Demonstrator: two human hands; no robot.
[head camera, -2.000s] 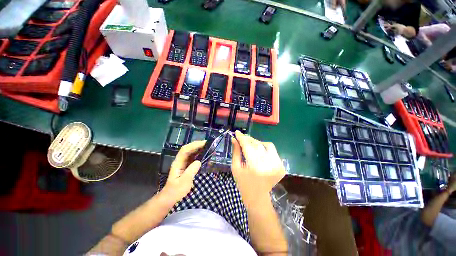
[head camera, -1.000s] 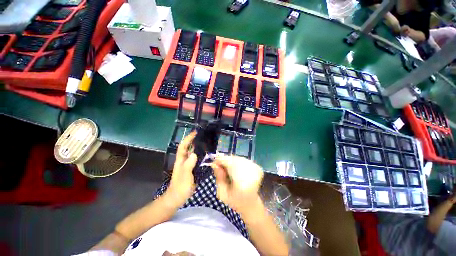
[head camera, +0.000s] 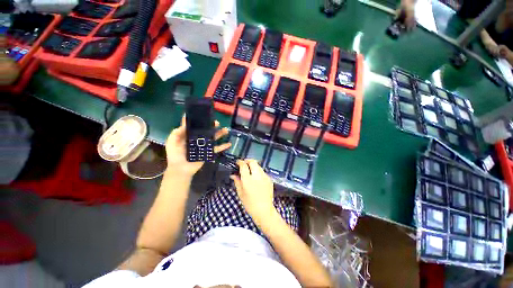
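Note:
A black keypad phone stands nearly upright in my left hand, screen above keys, facing me. My right hand is beside it at the near left of the clear lens tray. Its fingertips are pinched at a small dark edge; whether they hold a lens or touch the tray cannot be told. The tray holds dark-framed windows, with a strip standing up along its far side. Behind it is a red phone tray with keypad phones and a white label in one slot.
Lens sheets lie at right. At left are stacked red trays, a black hose, white tissue, a loose dark square part, a white power box and a cream fan. Clear scraps lie below the bench edge. People's hands show opposite.
The view has shifted left. The phone has risen to the left, its front now visible. The white piece seen in my right fingers one second ago is gone from them; that hand is nearer the lens tray.

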